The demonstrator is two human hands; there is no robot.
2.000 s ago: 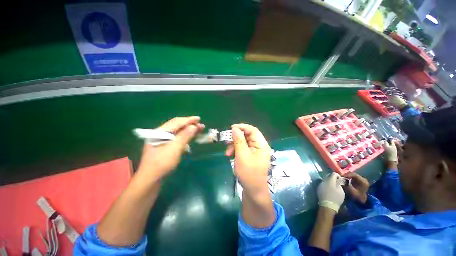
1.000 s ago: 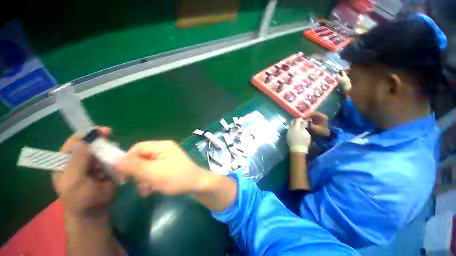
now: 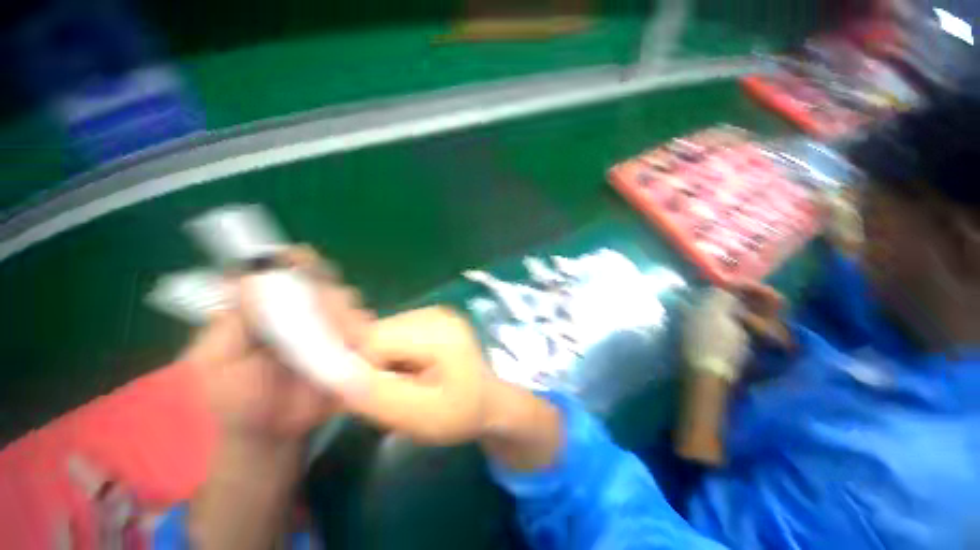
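The picture is blurred. A light watch strap (image 3: 300,329) with a dark band near its upper part runs slantwise between my hands. My bare left hand (image 3: 269,371) holds it, and another pale strap end (image 3: 191,295) sticks out to the left of that hand. My bare right hand (image 3: 428,374) pinches the lower end of the strap between thumb and finger. The holes in the straps cannot be made out. The fingertips of my left hand are partly hidden behind the strap.
A red mat (image 3: 140,414) with straps (image 3: 107,510) lies at lower left. Loose straps lie on a clear plastic sheet (image 3: 629,365) right of my hands. A red watch tray (image 3: 731,204) is farther right, beside a person in a blue smock (image 3: 817,430) with a gloved hand.
Since two seconds ago my hands have come together on a strap at the left. Over the last second the view has shifted, and more of the red mat shows again. The hold looks much the same.
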